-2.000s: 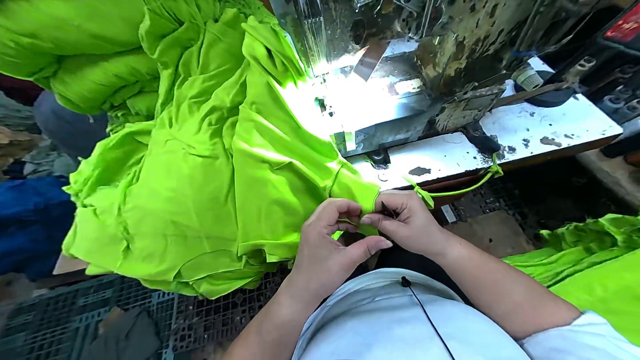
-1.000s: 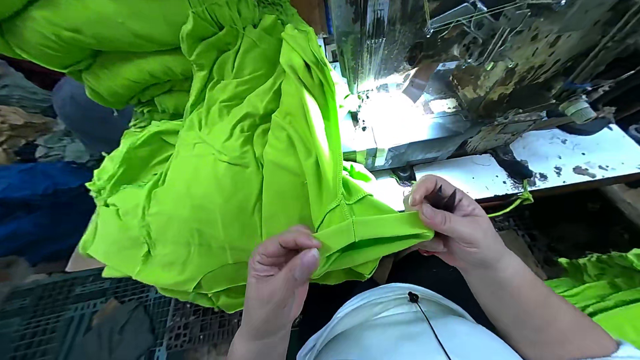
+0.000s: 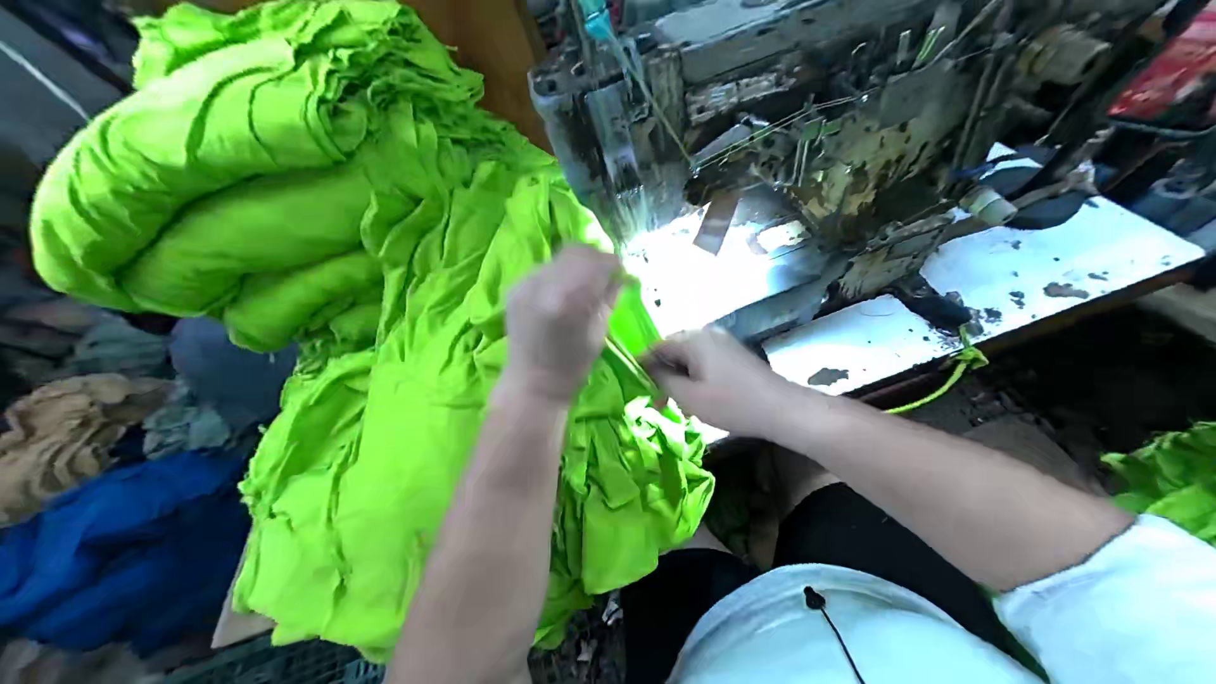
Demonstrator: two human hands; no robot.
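Note:
My left hand (image 3: pixel 560 309) is closed on the edge of a lime-green knit garment piece (image 3: pixel 629 318), just left of the brightly lit plate of an industrial sewing machine (image 3: pixel 741 228). My right hand (image 3: pixel 708 380) pinches the same piece a little lower and to the right, so a short stretch of edge runs taut between the two hands. Motion blurs both hands. The rest of the lime-green fabric (image 3: pixel 408 475) hangs below and to the left in loose folds. Something small and dark shows at my right fingers; I cannot tell what it is.
A thick folded bundle of lime-green fabric (image 3: pixel 237 209) lies at the upper left. Blue cloth (image 3: pixel 114 551) and tan cloth (image 3: pixel 85 427) are heaped at the far left. The worn white table (image 3: pixel 1064 275) extends right, with a green cord (image 3: pixel 936 389) at its edge. More green fabric (image 3: pixel 1168 475) lies far right.
Both hands have moved up toward the machine with the garment edge, from near my lap. The stretch of fabric between them is shorter than one second ago. The view has shifted left.

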